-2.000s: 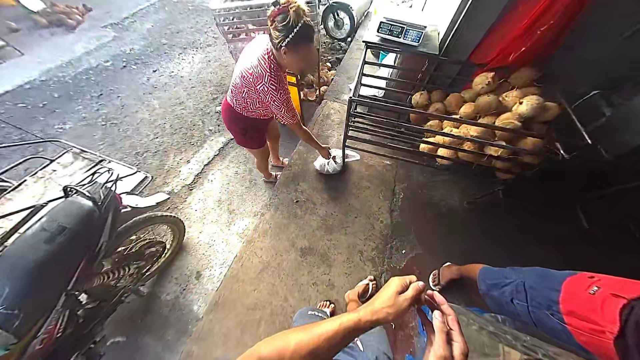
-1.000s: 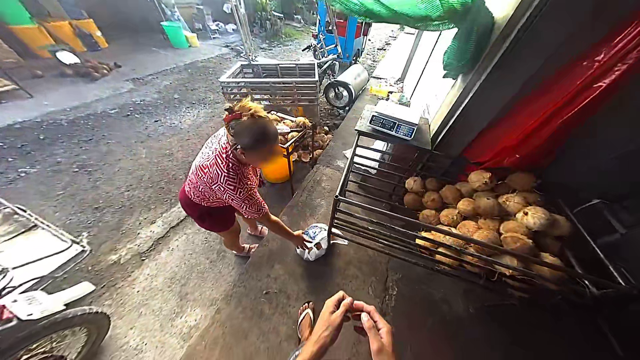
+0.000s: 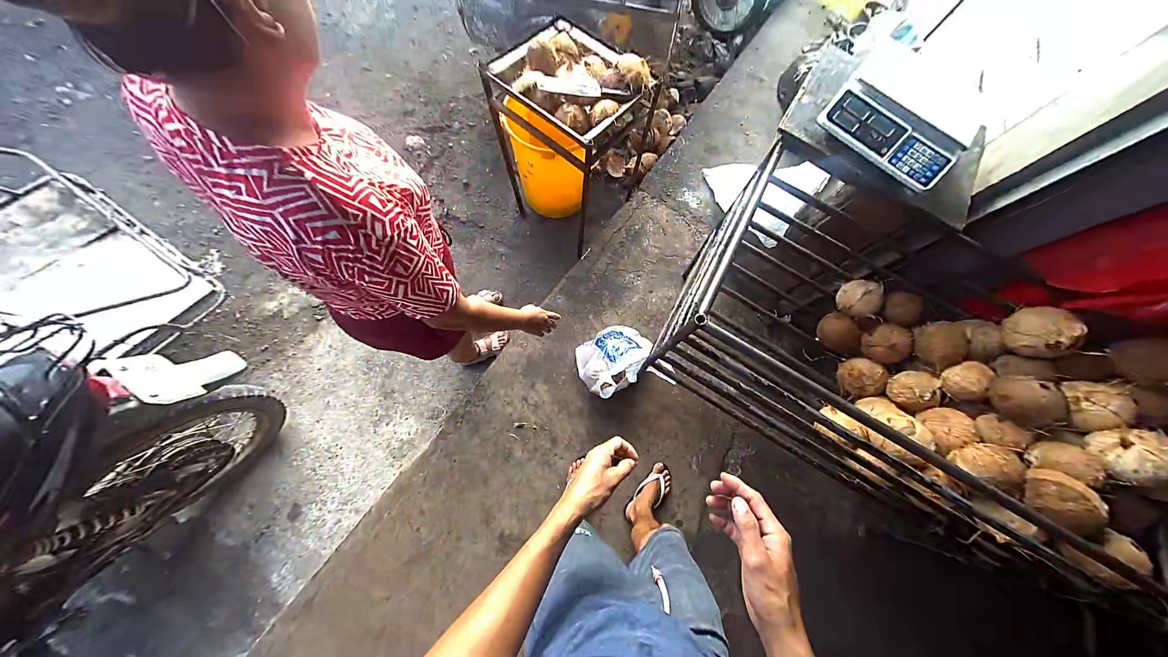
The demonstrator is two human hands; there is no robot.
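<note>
My left hand [image 3: 599, 476] is raised over the concrete walkway with its fingers curled; whether something small is inside cannot be told. Farther right, my right hand [image 3: 756, 538] has its fingers loosely bent and apart from the thumb, with nothing seen in it. A white plastic bag [image 3: 613, 361] with blue print rests on the walkway beyond my hands, beside the corner of a metal rack [image 3: 701, 321]. Husked coconuts [image 3: 995, 401] are heaped in that rack at the right. A person in a red and white patterned shirt [image 3: 319, 210] stands at the left, one hand near the bag.
A digital scale [image 3: 887, 133] stands on a metal stand above the rack. Ahead, a metal-framed stand [image 3: 584, 164] holds coconuts above a yellow bucket [image 3: 546, 169]. A motorcycle [image 3: 182, 447] is at the left. The walkway's edge [image 3: 401, 474] runs diagonally beside the road.
My hands were together and are now apart. The person has straightened up, and their hand has come off the bag. The view has shifted.
</note>
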